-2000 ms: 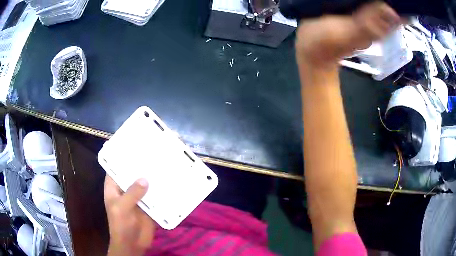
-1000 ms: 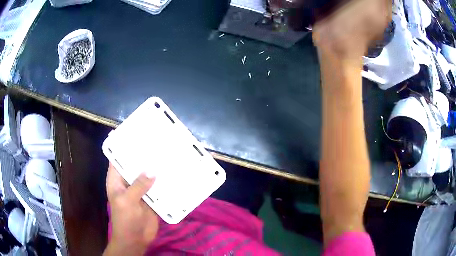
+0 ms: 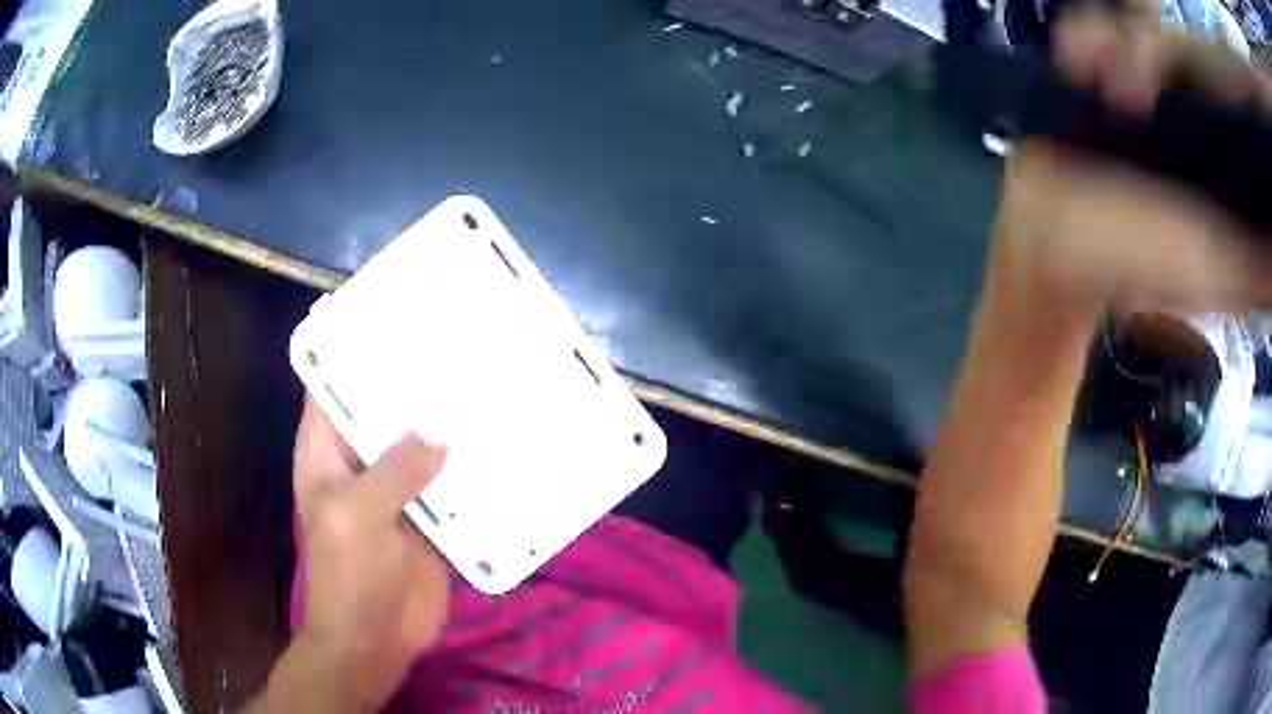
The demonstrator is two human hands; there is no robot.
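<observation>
A flat white plastic panel (image 3: 481,391) with slots and corner holes is held tilted over my lap at the bench edge. My left hand (image 3: 370,523) grips its lower left edge, thumb on top. My right hand (image 3: 1151,181) is raised at the upper right, blurred, closed around a thick black electric screwdriver (image 3: 1046,105). The screwdriver is away from the panel and partly cut off by the picture's edge. A white dish (image 3: 223,77) full of small screws stands at the upper left. Loose screws (image 3: 749,147) lie on the bench.
The dark bench (image 3: 586,154) has a pale edge strip. A grey metal box (image 3: 823,35) is cut off at the top. White housings with black inside and coloured wires (image 3: 1207,405) lie at the right. White rounded units (image 3: 105,426) fill the lower left.
My right hand has swung right and down with the black screwdriver. The view has shifted, so the bench items sit higher. My left hand still holds the panel, slightly further right in the picture.
</observation>
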